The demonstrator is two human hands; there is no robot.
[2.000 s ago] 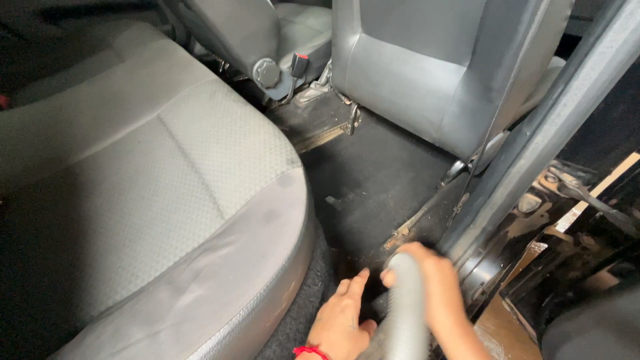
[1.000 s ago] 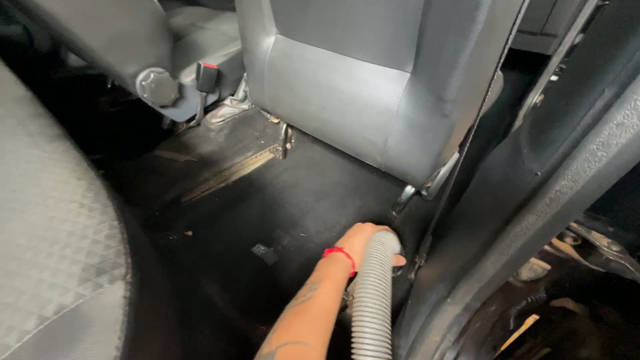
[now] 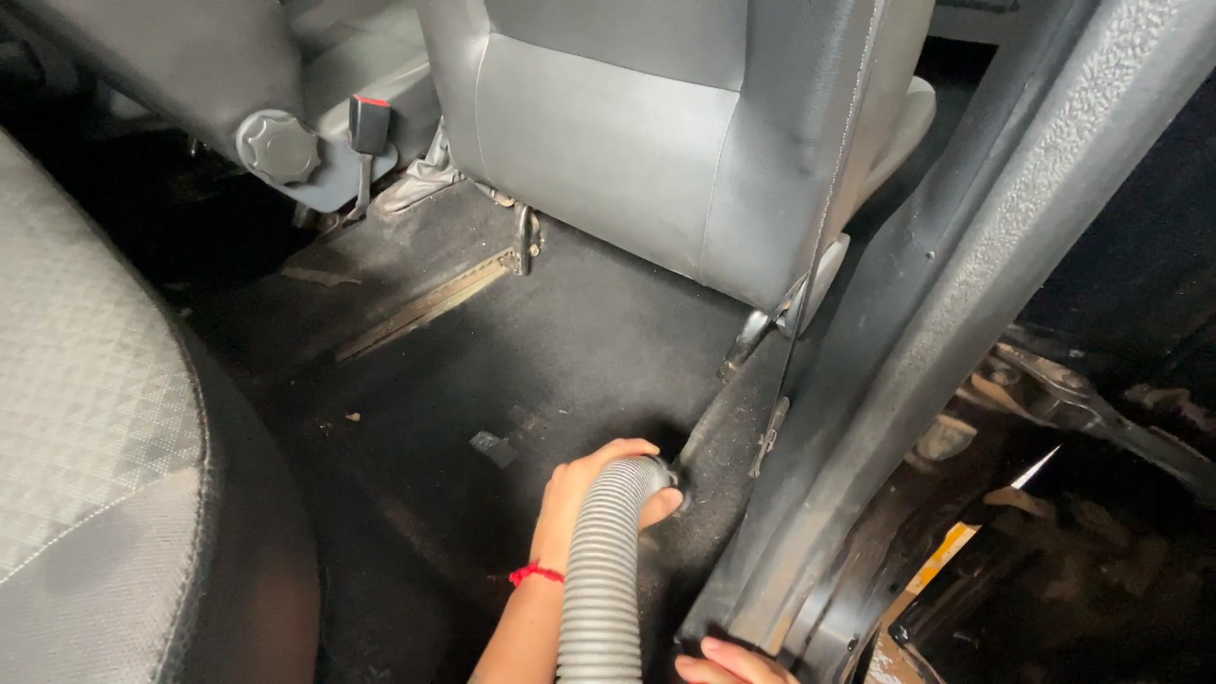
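Observation:
My left hand (image 3: pixel 579 499), with a red string bracelet (image 3: pixel 537 574) at the wrist, grips the end of a grey corrugated vacuum hose (image 3: pixel 600 579). The hose end is at the dark car floor (image 3: pixel 570 351), beside the right seat rail; its mouth is hidden by the hand. At the bottom edge, my right hand (image 3: pixel 731 662) is partly in view, its fingers resting on the lower door-frame trim (image 3: pixel 760 598). Whether it holds anything does not show.
A grey front seat back (image 3: pixel 617 142) stands ahead. The rear seat cushion (image 3: pixel 95 380) is at left. A seat-belt buckle (image 3: pixel 369 123), a metal seat rail (image 3: pixel 427 304) and small debris (image 3: pixel 491 446) lie around the floor. The door pillar (image 3: pixel 969 285) rises at right.
Two seconds ago my right hand was on the hose; now it is at the door-frame trim. My left hand, then beside the hose, now grips its end. The view has shifted towards the floor.

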